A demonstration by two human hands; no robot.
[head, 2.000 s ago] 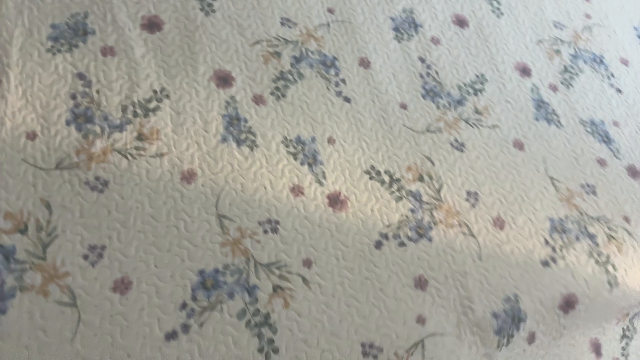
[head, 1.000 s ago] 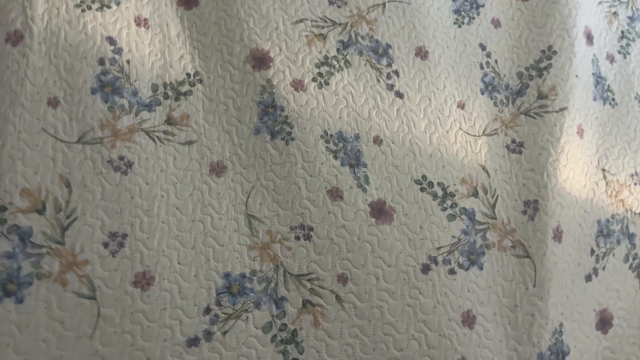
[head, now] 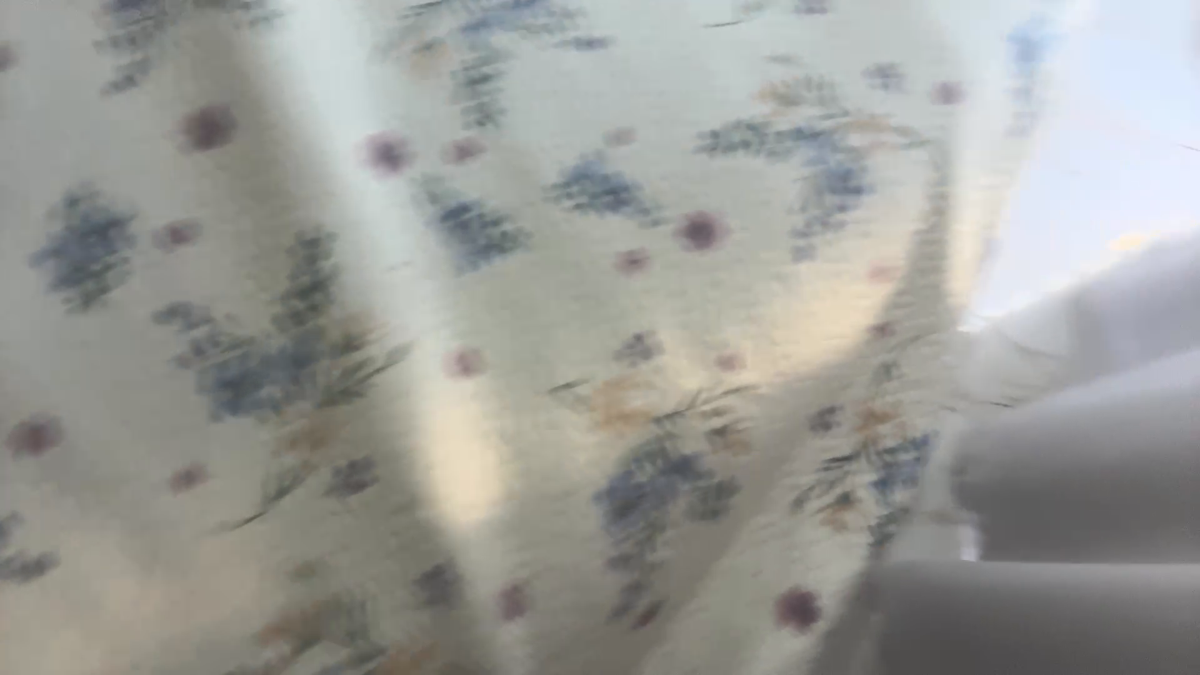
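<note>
A pale textured fabric point(head: 525, 319) printed with blue, orange and dark red flowers fills most of the head view, blurred and creased. Toward the right its folds draw together beside several rounded grey-white shapes point(head: 1078, 478) stacked at the right edge. Blur leaves it unclear whether these are covered fingers or folds of plain cloth. No bare skin is visible, and my left hand is out of view. My right hand cannot be made out with certainty.
A long raised fold point(head: 375, 206) catches light and runs down the left-middle of the fabric. Bright white light point(head: 1097, 159) shows past its upper right edge.
The fabric, flatter two seconds ago, now has deep folds and a lifted right side. The grey-white shapes and bright area have come into view at the right.
</note>
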